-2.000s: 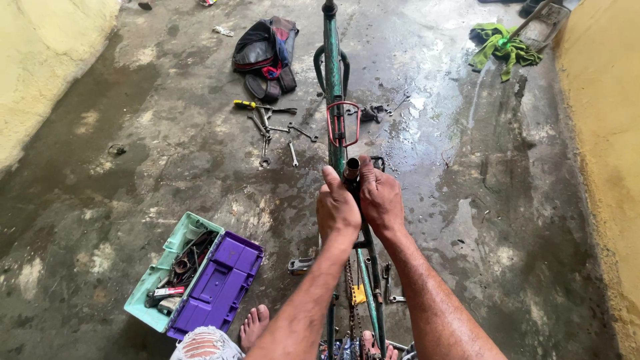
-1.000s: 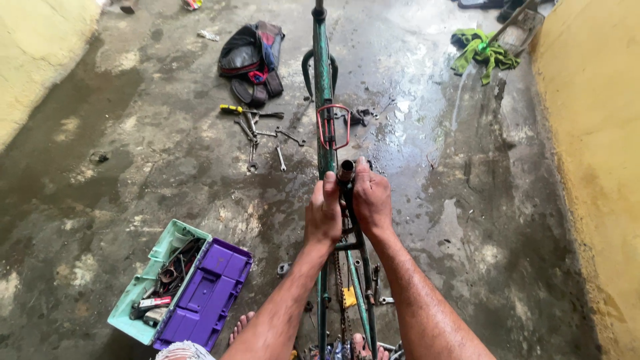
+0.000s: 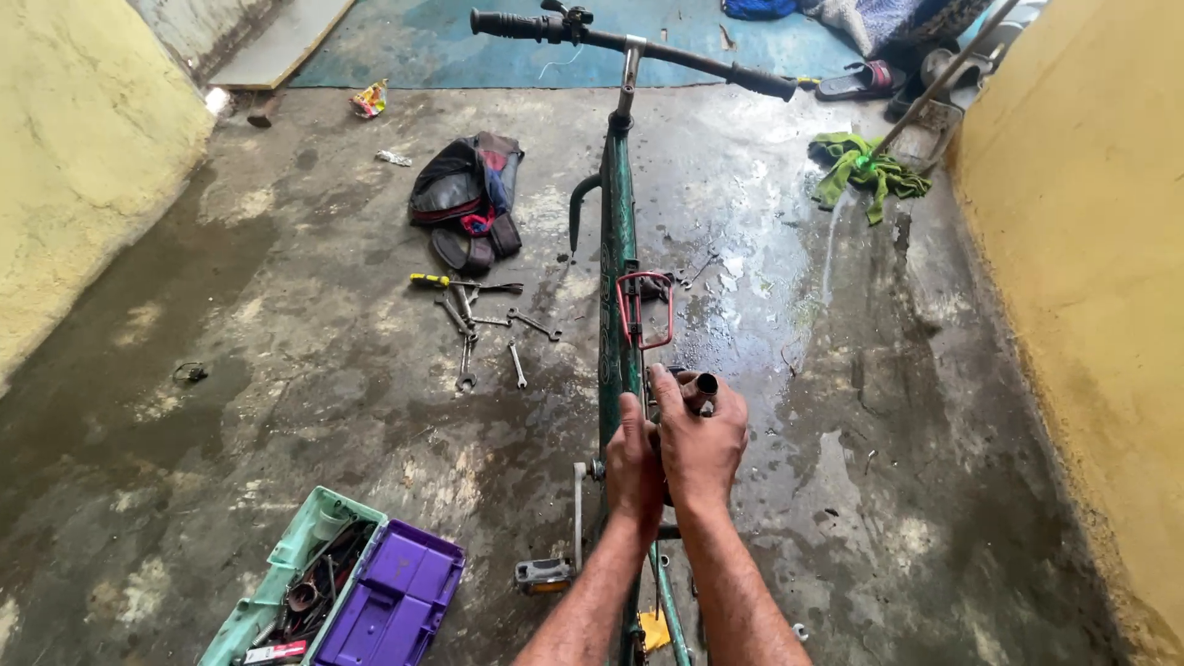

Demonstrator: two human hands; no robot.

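Observation:
A green bicycle frame (image 3: 618,222) runs up the middle of the head view, with the handlebar (image 3: 684,57) at its far end and a red bottle cage (image 3: 671,310) on its tube. My right hand (image 3: 703,435) is wrapped around a metal tube with an open top end (image 3: 706,383), at the seat end of the frame. Close against it on the left, my left hand (image 3: 634,467) is closed at the same joint, thumb up; what lies inside its fingers is hidden. A crank with a pedal (image 3: 544,575) shows left of the frame.
Wrenches (image 3: 517,363) and a yellow-handled screwdriver (image 3: 430,280) lie on the wet floor. An open toolbox with a purple lid (image 3: 393,592) stands lower left. Beyond are a dark bag (image 3: 462,194), a green cloth (image 3: 865,171) on a stick and a sandal (image 3: 860,81). Yellow walls flank both sides.
The view has shifted, so the handlebar now shows. The bare tube's open end now leans to the right, where it stood nearer the frame tube before. Both hands stay at the seat end.

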